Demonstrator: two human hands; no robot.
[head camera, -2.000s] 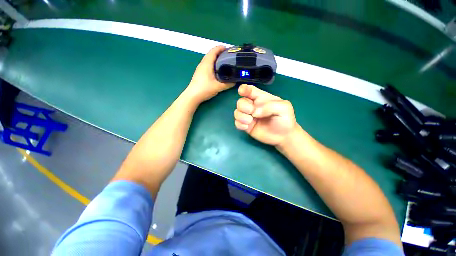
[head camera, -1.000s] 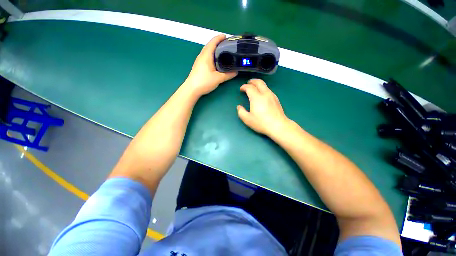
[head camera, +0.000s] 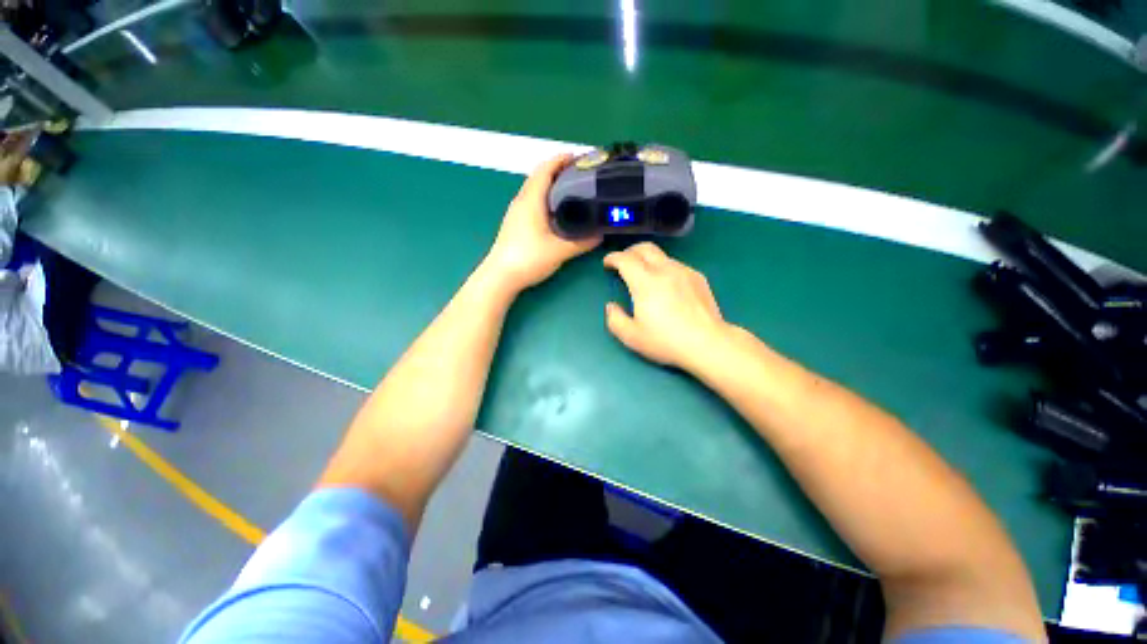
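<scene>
The grey display unit (head camera: 623, 193) stands at the far side of the green mat (head camera: 289, 264), by the white strip. Its blue lit digits face me between two round black ends, with gold-ringed discs on top. My left hand (head camera: 543, 233) grips its left side; the fingers behind it are hidden. My right hand (head camera: 667, 306) is just below the unit's front, with thumb and fingers apart and nothing seen in it. Whether its fingertips touch the unit, I cannot tell.
A pile of black handles (head camera: 1069, 340) lies at the right, partly over a white sheet (head camera: 1104, 601). The white strip (head camera: 818, 204) crosses beyond the mat. A blue stool (head camera: 132, 365) stands on the floor at left. A dark object (head camera: 239, 19) is at the top left, and part of a person (head camera: 19, 302) at the left edge.
My right hand has gone from curled fingers with the index at the unit's front to an open shape below it. The view has shifted, showing more of the area at the upper left.
</scene>
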